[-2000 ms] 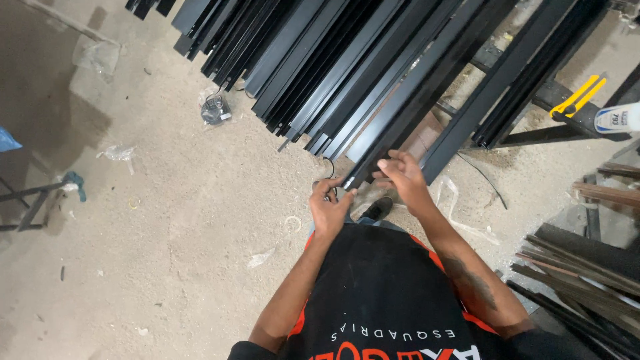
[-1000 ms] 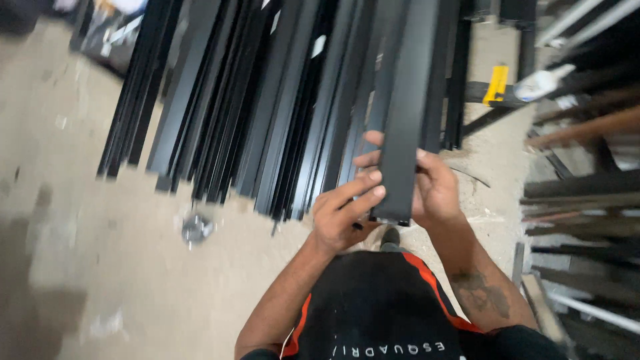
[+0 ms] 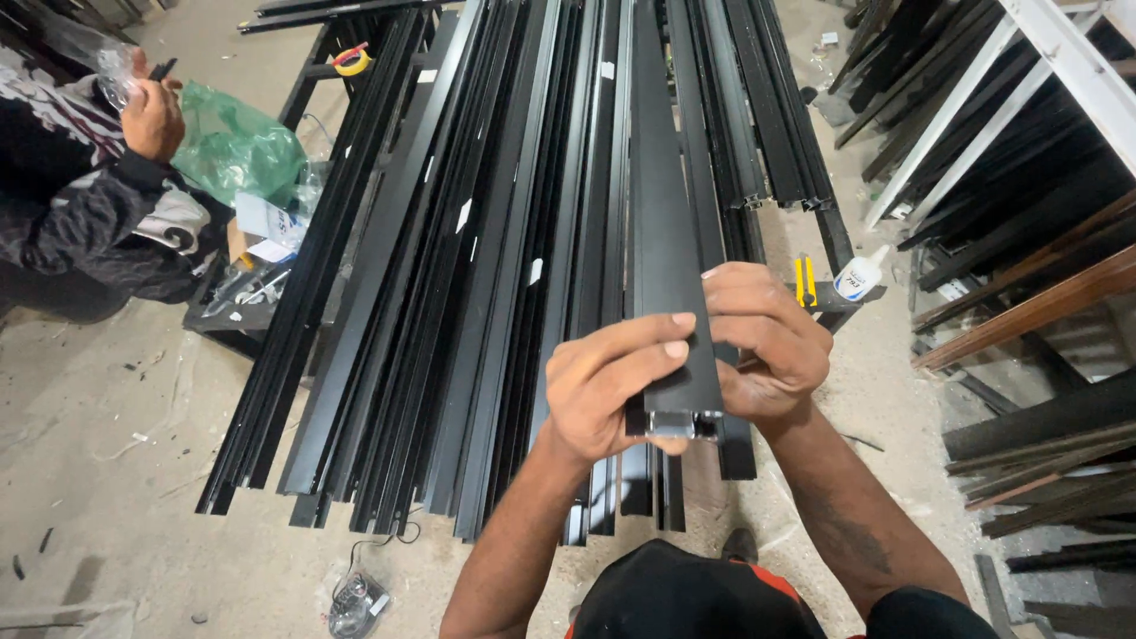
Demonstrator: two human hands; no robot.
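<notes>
Both hands hold the near end of one black aluminium profile, raised above the others, its cut hollow end facing me. My left hand grips it from the left, two fingers lying across its top face and others beneath. My right hand grips its right side, with the thumb against the edge; some fingertips are hidden. Many more black profiles lie side by side on a dark metal stand, several with small white stickers.
At the left a co-worker's hands hold clear plastic, near a green bag. A tape roll is on the stand. A yellow utility knife and a white glue bottle sit right. More profiles are stacked at far right. A cable lies on the floor.
The profile's near end has been raised higher between my hands, and its cut end now shows. The view has shifted, bringing the co-worker in at the left.
</notes>
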